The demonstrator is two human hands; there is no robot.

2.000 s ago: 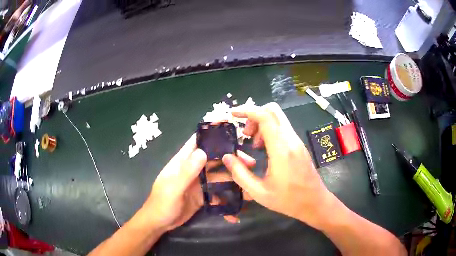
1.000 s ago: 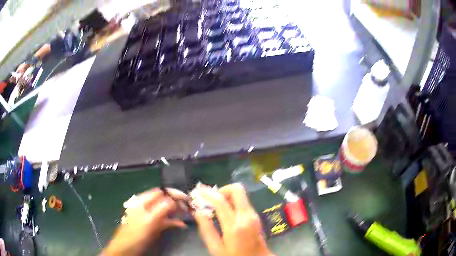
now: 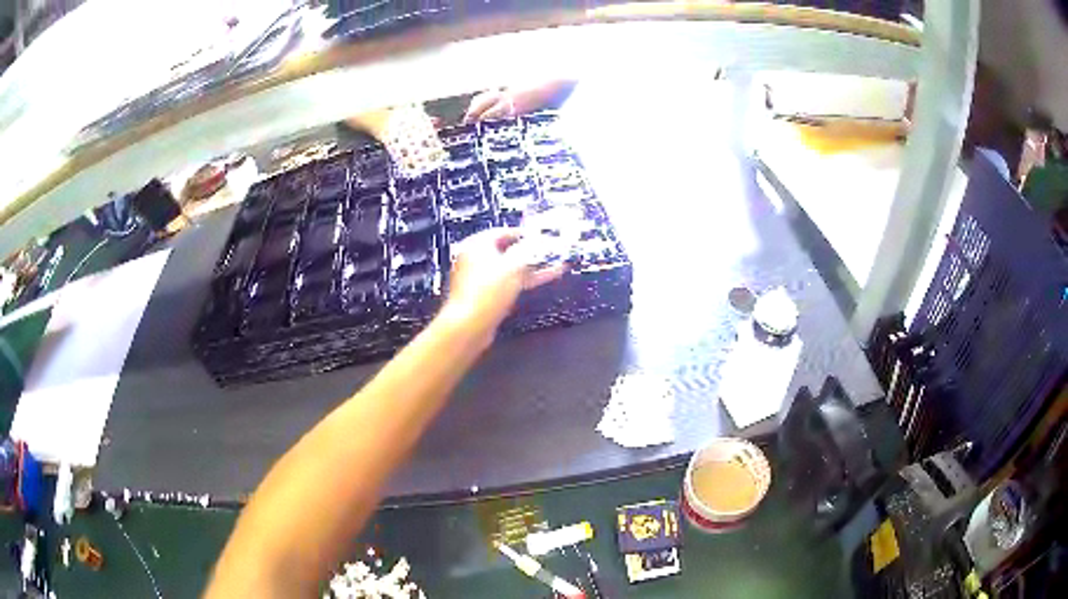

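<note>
My left hand (image 3: 486,272) reaches in from the lower left over the front right part of the wide black tray stack (image 3: 307,322). Its fingertips are at the pockets near the right corner, where glare and blur hide whether they hold anything. The pockets on top are dark and shiny. My right hand is out of the picture. No housing can be made out apart from the tray.
Another person's hands (image 3: 512,103) are at the tray's back edge, under the overhead shelf (image 3: 656,41). A white bottle (image 3: 759,369), white pieces (image 3: 638,410), a round tub (image 3: 724,483), a black card (image 3: 648,527) and a small white pile (image 3: 372,578) lie to the front.
The view has tipped up and right toward the tray stack. My left hand has left the mat and moved forward to the tray. My right hand has gone out of view.
</note>
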